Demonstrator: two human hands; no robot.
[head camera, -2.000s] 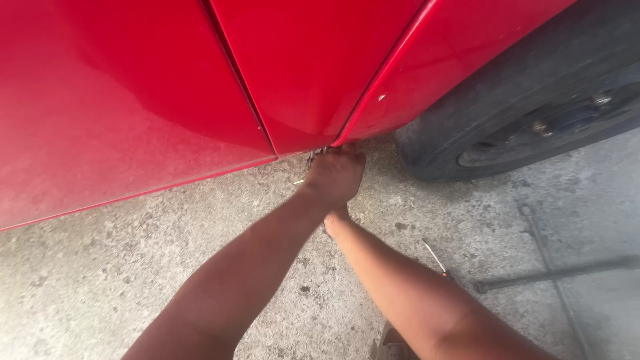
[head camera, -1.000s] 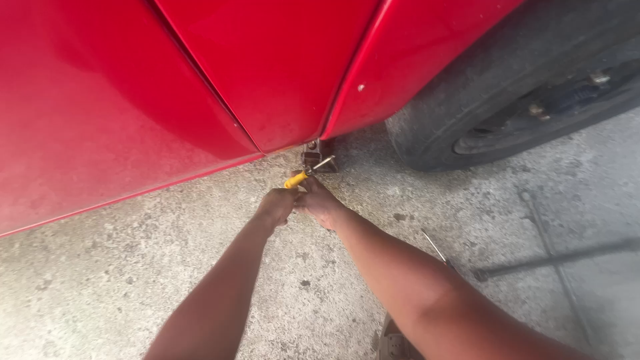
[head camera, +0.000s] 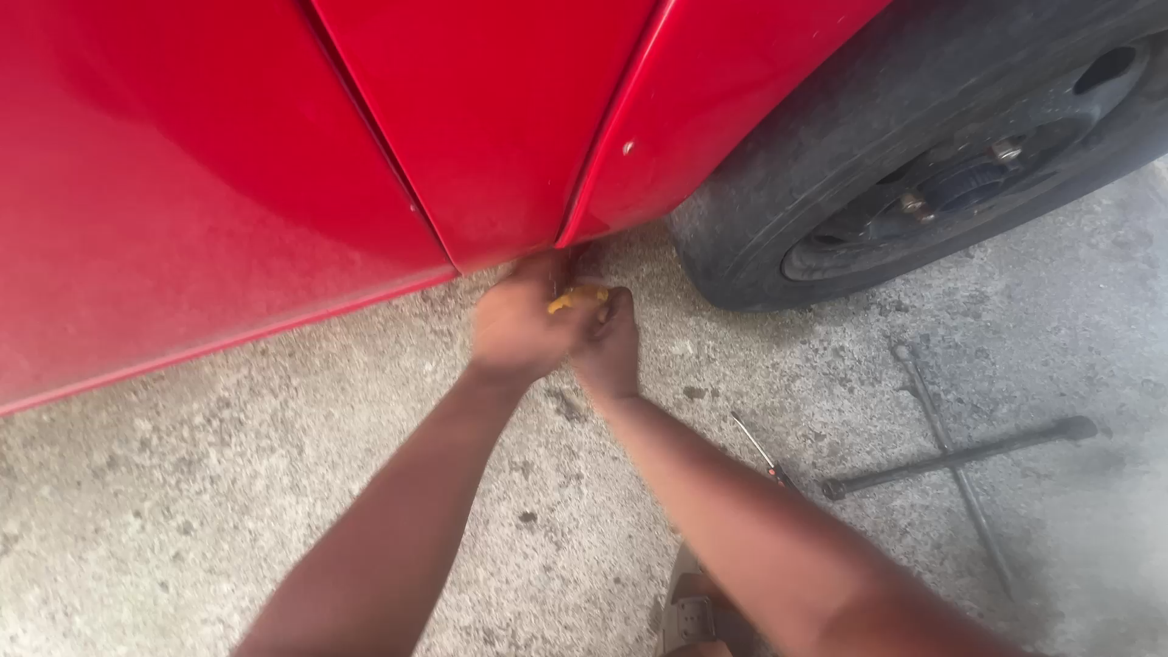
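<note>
Beneath the lower edge of a red car body panel (head camera: 493, 128), my left hand (head camera: 520, 324) and my right hand (head camera: 610, 342) are together, both blurred. A yellow handle (head camera: 577, 299) shows between them, with fingers of both hands closed about it. Behind my hands, under the sill, a dark shape is mostly hidden; I cannot make out its parts. The car's wheel, with a black tire (head camera: 721, 246) and a steel rim, is just to the right of my hands.
On the rough concrete ground (head camera: 274, 474) a four-way lug wrench (head camera: 949, 456) lies at the right. A screwdriver (head camera: 757, 447) lies beside my right forearm. At the bottom, part of a sandaled foot (head camera: 693, 620) shows.
One second ago the yellow handle and the jack under the sill showed plainly; my hands now cover most of them. My left hand has moved up toward the sill.
</note>
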